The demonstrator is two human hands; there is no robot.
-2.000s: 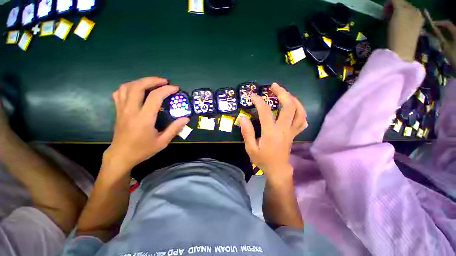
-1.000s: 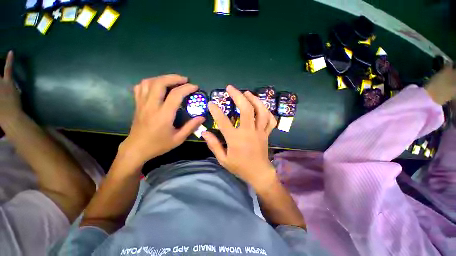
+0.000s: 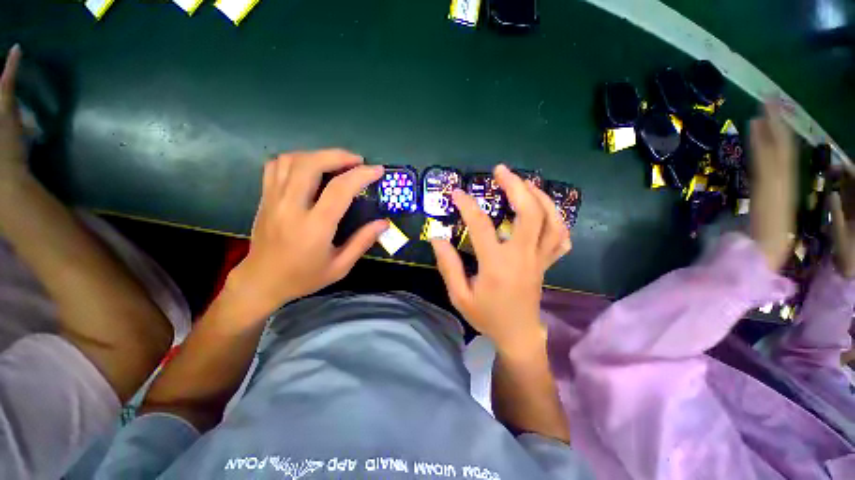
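Observation:
A row of several smartwatch screen modules lies on the green bench, batteries towards me. The leftmost module (image 3: 398, 190) shows a coloured icon grid; the one beside it (image 3: 441, 190) shows a watch face. My left hand (image 3: 309, 220) steadies the leftmost module, index finger at its top left and thumb near its lower edge. My right hand (image 3: 502, 253) is spread over the row, index fingertip at the second screen and other fingers over the modules further right, partly hiding them. A silver battery (image 3: 392, 238) with yellow edge hangs below the leftmost module.
A jumbled pile of mostly dark modules (image 3: 661, 134) lies at right. A dark module (image 3: 513, 13) lies at top centre beside a battery. Yellow-edged batteries show at upper left. A neighbour's pink sleeve (image 3: 656, 319) and blurred hand are at right; another person's arm is at left.
The view has shifted, cutting off the screens at upper left. My right hand moved left over the row, then back right. The leftmost screen's icon grid looks different. The right neighbour's hand has moved.

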